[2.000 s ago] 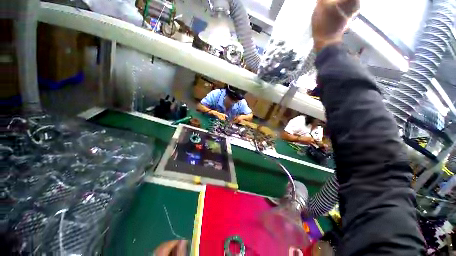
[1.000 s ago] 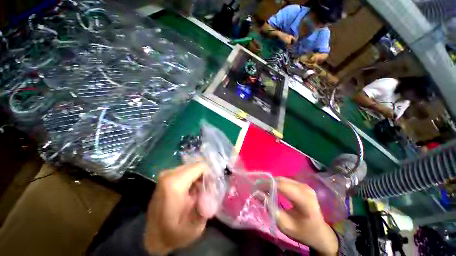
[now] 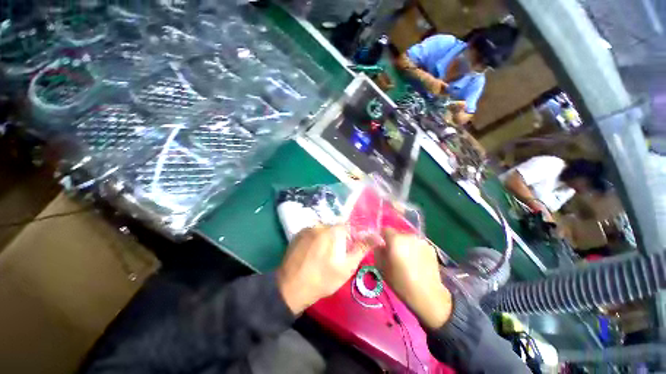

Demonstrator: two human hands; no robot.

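My left hand and my right hand are close together above the pink sheet. Both grip a clear plastic bag, which stands up between them. Another bag or wrap with small black connector leads lies on the green bench top just beyond my left hand. A green-and-white ring circuit board lies on the pink sheet below my hands. A thin black cable with a small plug lies beside it.
Stacked clear plastic trays fill the left. A framed dark panel lies ahead. A fume hood with grey ribbed hose is at right. Cardboard is at lower left. Two people sit across the bench.
My raised arm came down, and both hands took hold of the bag. In the last second the bag with leads was set on the green bench, and the ring board came back into view.
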